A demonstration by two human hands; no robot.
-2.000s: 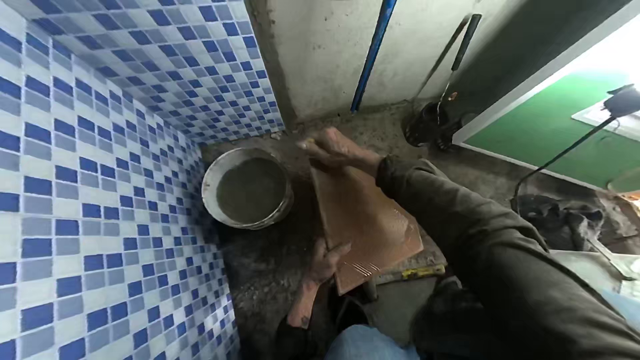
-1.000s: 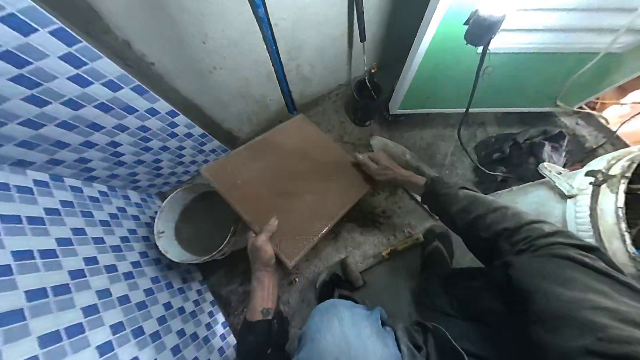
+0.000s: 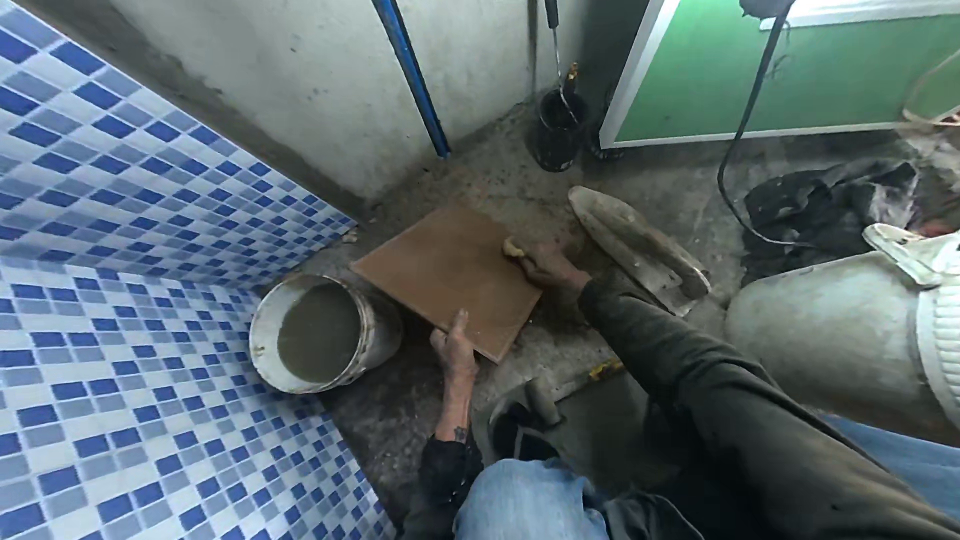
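A square brown tile is held tilted above the floor. My left hand grips its near edge, thumb on the face. At the tile's right corner is my right hand, its fingers closed on a small yellowish sponge. Left of the tile stands a white bucket with murky grey water inside. Beyond my right hand a dirty, elongated metal tool or trough lies on the floor.
Blue and white mosaic tiles cover the walls at left. A blue pole leans on the bare wall by a black pot. A large whitish bucket and black plastic are at right, below a hanging cable.
Two seconds ago my right hand was at the tile's far corner; now it is at the right one, and the tile has turned. The view has shifted to the right.
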